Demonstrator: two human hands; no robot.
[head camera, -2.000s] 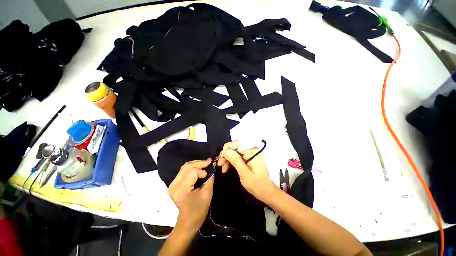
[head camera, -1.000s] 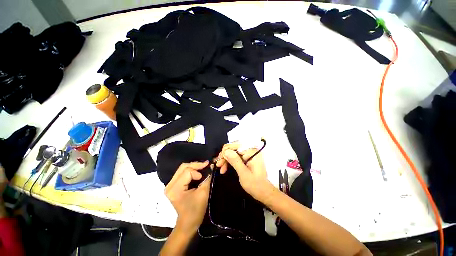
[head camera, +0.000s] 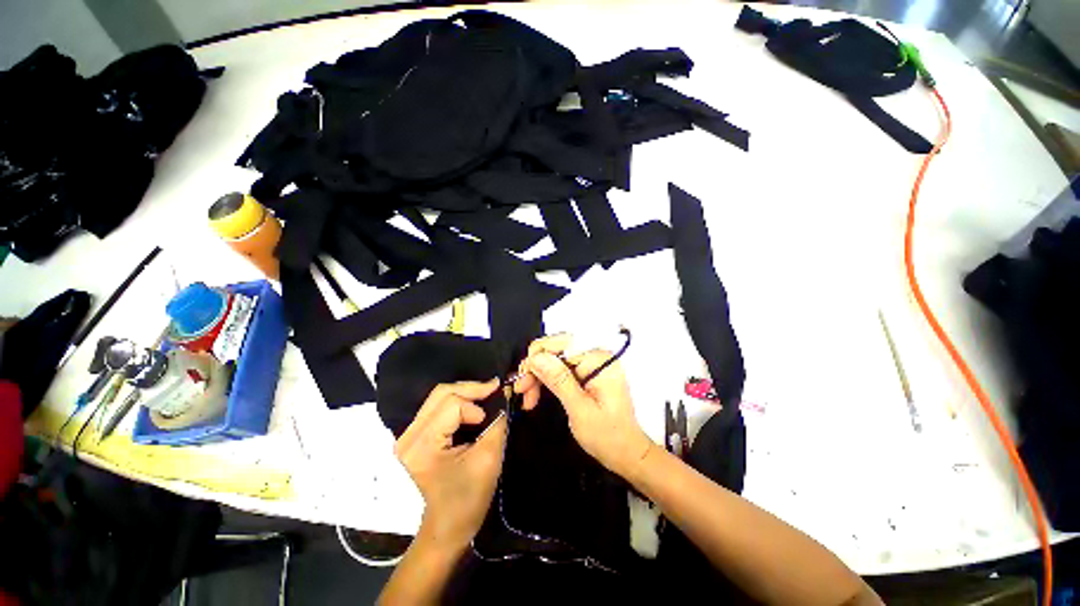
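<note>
A black fabric bag body lies at the table's front edge and hangs towards me. My left hand pinches a tiny piece at the bag's zipper opening. My right hand meets it there, fingertips almost touching, and pinches the same spot. A thin black curved cord or tool sticks out above my right hand; I cannot tell which. The tiny piece between the fingertips is too small to make out. A thin pale line runs down the bag.
Piled black bags and straps lie ahead. A blue tray with jars and an orange bottle are at left. Snips lie beside my right wrist. An orange hose curves along the right.
Both hands stay at the same spot, with only slight finger movement. The red sleeve at the left edge has moved upwards.
</note>
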